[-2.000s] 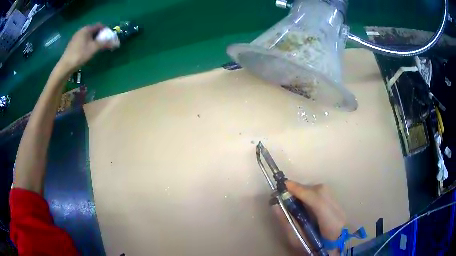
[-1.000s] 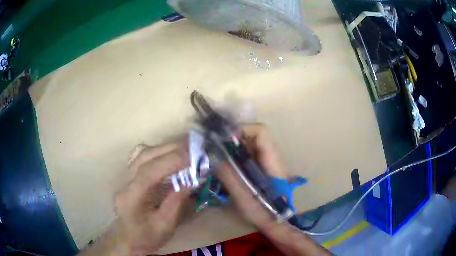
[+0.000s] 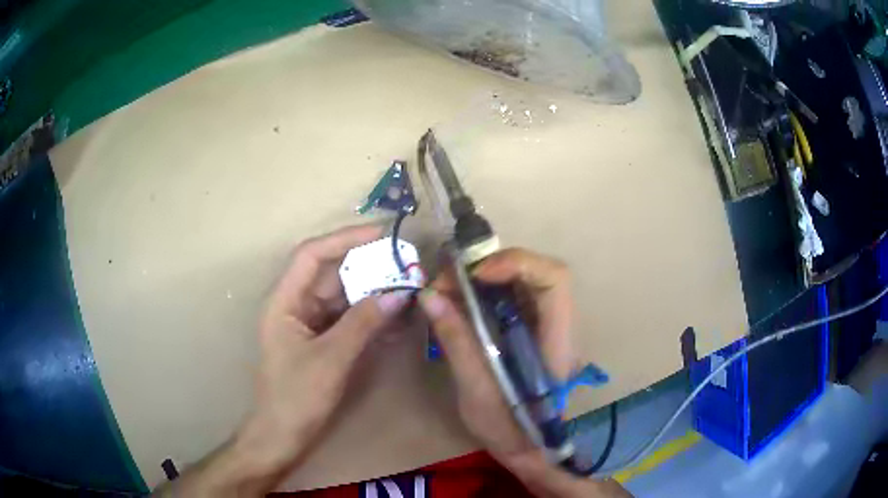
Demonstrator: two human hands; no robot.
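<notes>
My left hand [image 3: 321, 331] holds a white angular plate [image 3: 368, 269] between thumb and fingers at the middle of the cardboard. A black, roughly triangular plug piece [image 3: 394, 192] hangs off the plate's far side on a short black wire. Short black and red wires show at the plate's right edge. My right hand [image 3: 521, 321] holds the soldering iron [image 3: 474, 238] like a pen, its metal tip pointing up and away, clear of the plate. The right fingertips and thumb touch the wires at the plate's right edge. What lies under the plate is mostly hidden.
The tan cardboard sheet [image 3: 195, 214] covers the bench. The translucent fume hood [image 3: 574, 49] is at top, with shiny bits [image 3: 526, 115] below its rim. A metal-framed tray with a tan pad [image 3: 748, 165] is at right. A pale hose [image 3: 701, 389] runs past a blue crate [image 3: 750, 389] at lower right.
My left hand has come from the upper left to the middle with the white piece. The right hand has moved beside it with the iron. The view has shifted, and the plug piece now shows beyond the plate.
</notes>
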